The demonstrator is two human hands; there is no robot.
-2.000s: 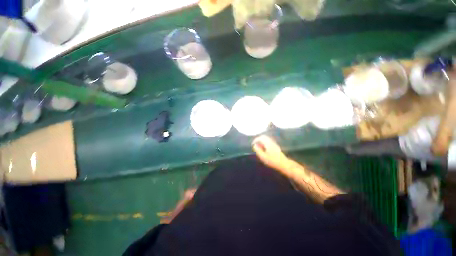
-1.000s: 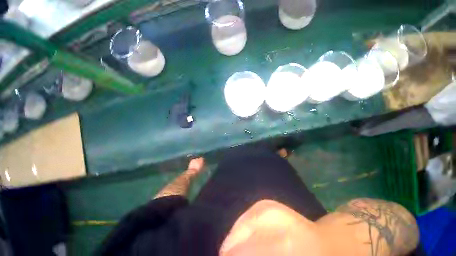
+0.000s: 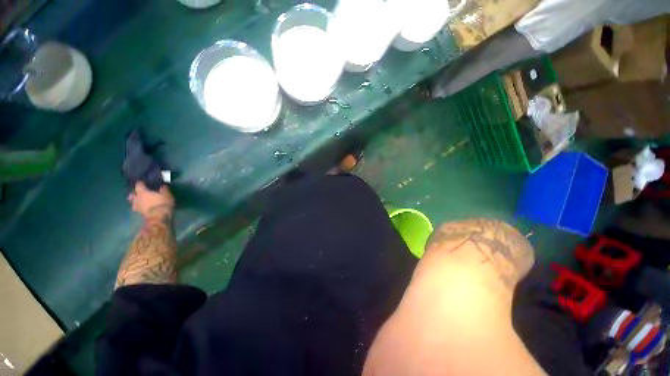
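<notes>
My left hand (image 3: 153, 200) is bare, with a tattooed forearm. It holds the near end of a crumpled dark cloth (image 3: 139, 158) with a small white spot, lying on the green bench left of the container row. Clear cylinder containers with bright white lower parts stand close together: the nearest container (image 3: 241, 92), a second container (image 3: 307, 62), and more at the upper right, cut by the top edge. A large bare, tattooed limb, seemingly my right arm, fills the lower right; my right hand cannot be seen.
A greyer container (image 3: 59, 77) stands at the upper left, near a green bar (image 3: 28, 163). Brown cardboard (image 3: 492, 18) lies at the upper right. On the floor are a green crate (image 3: 496, 121), a blue box (image 3: 564, 192), a lime-green bin (image 3: 413, 229) and red objects.
The view has swung right and closer, so the containers look larger. My left hand has moved from the bench's front edge onto the dark cloth. The bin and blue box now show more.
</notes>
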